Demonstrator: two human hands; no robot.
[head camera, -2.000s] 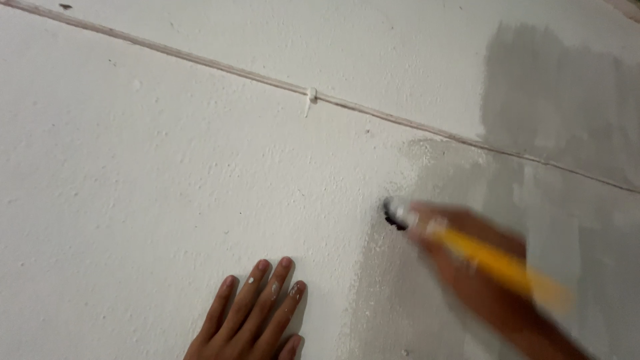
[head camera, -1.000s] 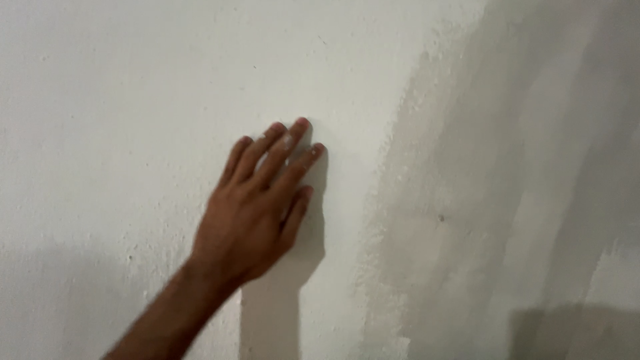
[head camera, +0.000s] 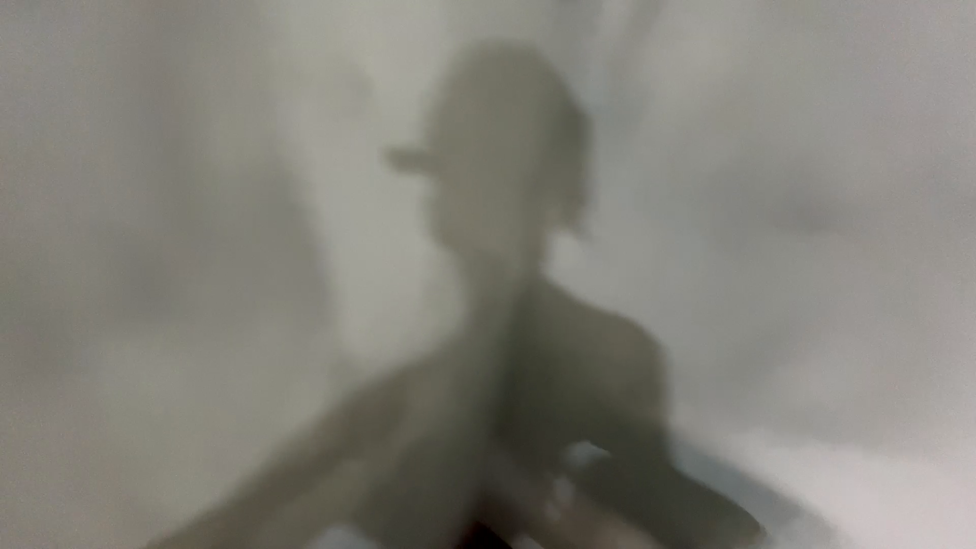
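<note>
Grey-painted wall (head camera: 762, 305) fills the head view, with streaks of lighter and darker grey. A shadow (head camera: 496, 152) of a head, shoulders and arms falls across its middle. At the bottom edge is a smeared shape (head camera: 560, 511) with pale and dark spots, which may be part of my right hand; blur hides its fingers and anything they hold. My left hand cannot be made out.
The wall spans the whole view, with a paler patch (head camera: 915, 488) at the lower right. No edge or corner can be made out through the blur.
The view has swung away from the unpainted part of the wall. My left hand, flat against the wall in both earlier frames, has left the view; the yellow-handled tool shows only in the oldest frame.
</note>
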